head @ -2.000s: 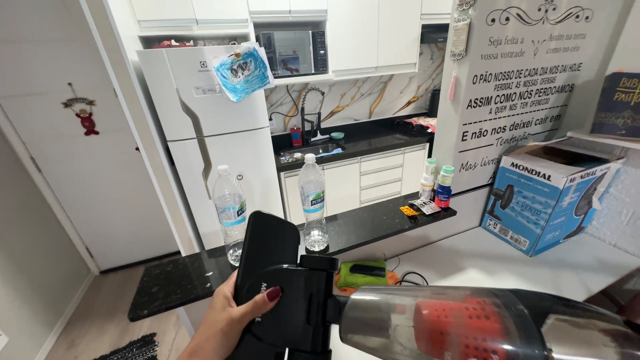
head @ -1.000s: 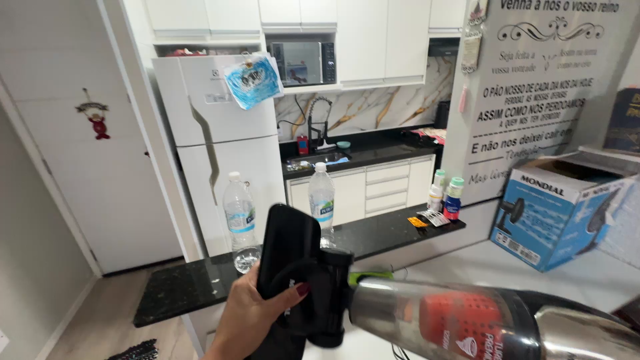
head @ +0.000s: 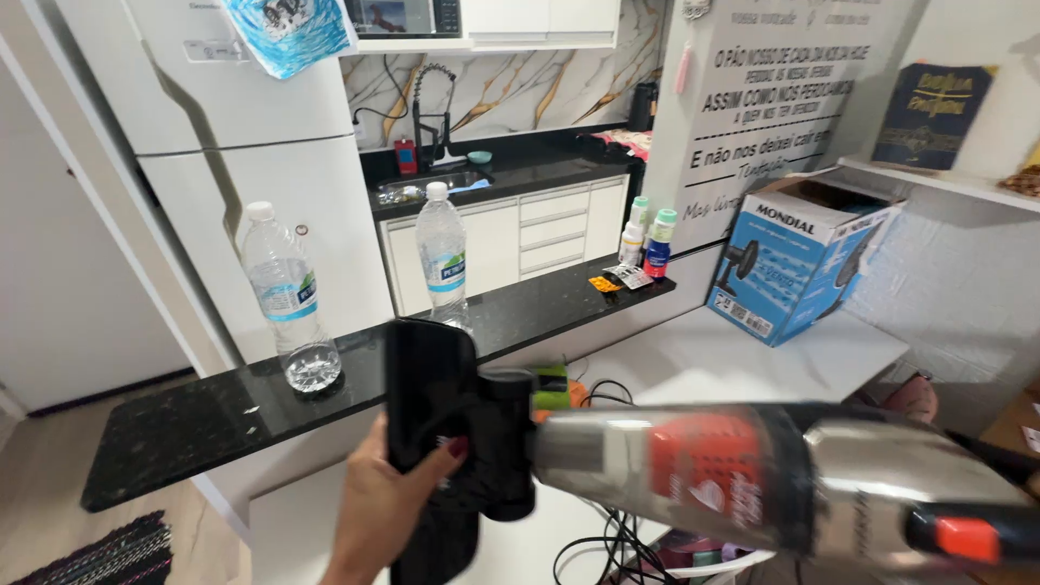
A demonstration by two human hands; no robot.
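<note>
My left hand (head: 390, 496) grips the black floor head (head: 443, 439) of a handheld vacuum cleaner, thumb across its face. That head joins the clear nozzle end of the vacuum cleaner (head: 674, 471), which has a red filter inside and a silver body with a red-orange button. The vacuum lies level across the lower right, over a white desk. My right hand does not show; the handle end runs out at the right edge. Beyond the floor head, two clear plastic bottles (head: 284, 301) (head: 443, 252) stand on a black stone counter (head: 357, 366).
Small bottles (head: 658, 244) and blister packs (head: 626, 278) sit at the counter's right end. A blue fan box (head: 780, 260) stands on the white desk (head: 682, 357). Black cables (head: 617, 544) lie below the vacuum. A dark book (head: 930, 118) rests on a wall shelf. Behind are a refrigerator (head: 284, 203) and sink (head: 439, 185).
The view has shifted down and closer to the counter. My left hand keeps its grip on the floor head, and the vacuum stays joined to it. More of the vacuum's body shows.
</note>
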